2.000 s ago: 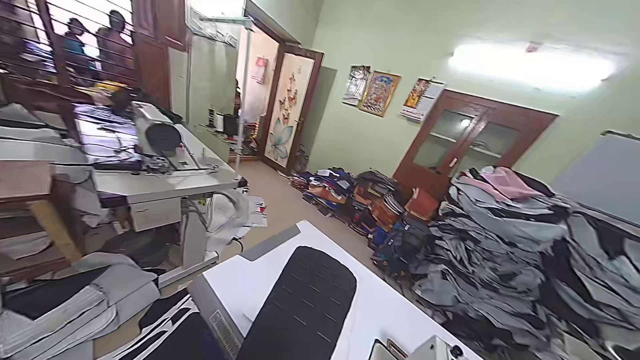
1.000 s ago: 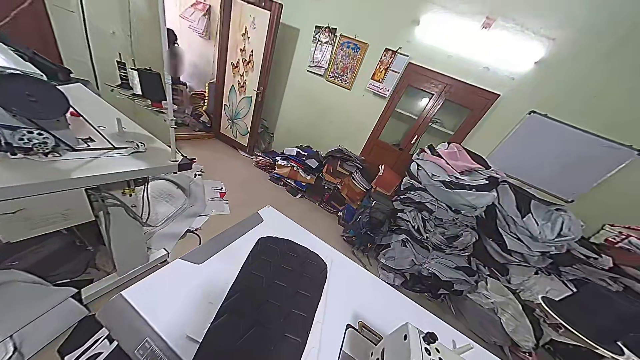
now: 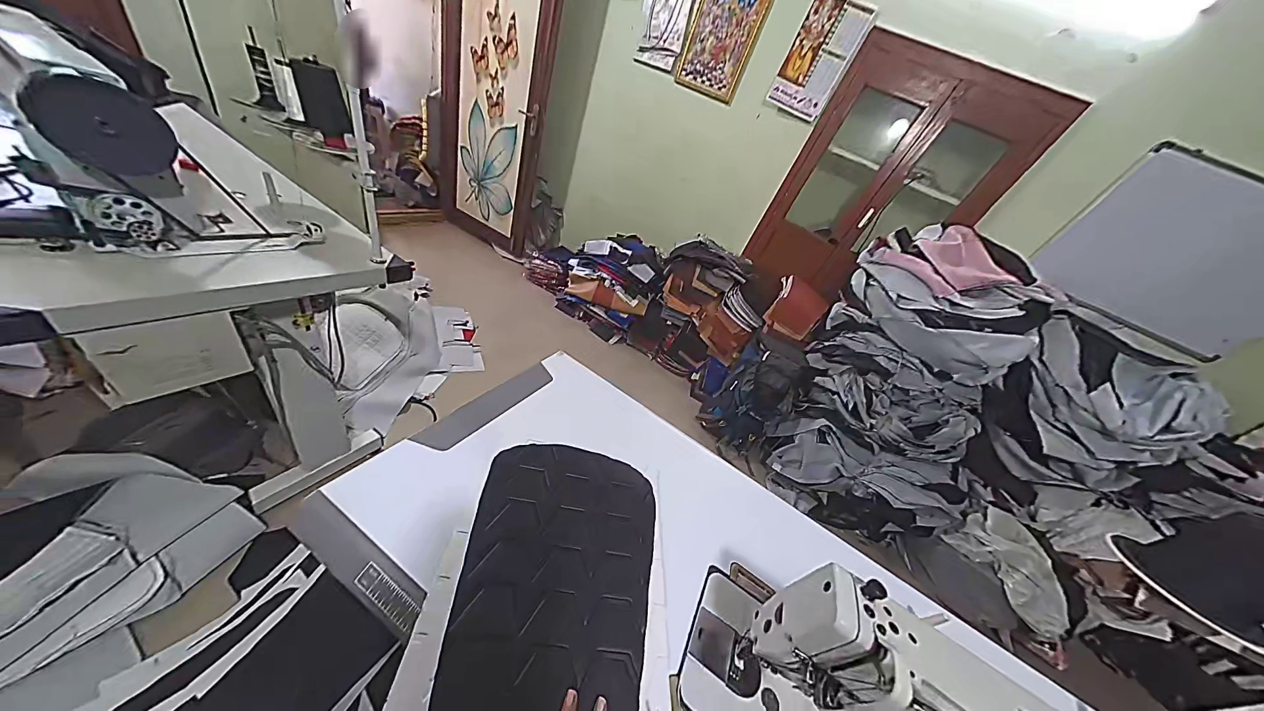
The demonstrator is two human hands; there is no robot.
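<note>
A long black padded fabric panel [image 3: 553,583], with a rounded far end and stitched angled lines, lies on the white sewing table [image 3: 583,405]. At the bottom edge of the view, two fingertips of one of my hands [image 3: 584,702] touch the panel's near part. The frame does not show which hand this is, and the rest of it is cut off. The other hand is out of sight. White material shows along both long sides of the panel. To the right of it stands a white sewing machine head [image 3: 820,632], partly cut off below.
Another sewing machine [image 3: 109,158] stands on a table at the left. Grey and black cut pieces [image 3: 178,553] lie at the lower left. A large heap of grey fabric [image 3: 908,395] rises beyond the table at right, beside stacked bundles [image 3: 681,296] near a brown cabinet [image 3: 889,168].
Fingertips have come into view on the near part of the black panel; neither earlier frame shows them. The view has turned and shifted strongly.
</note>
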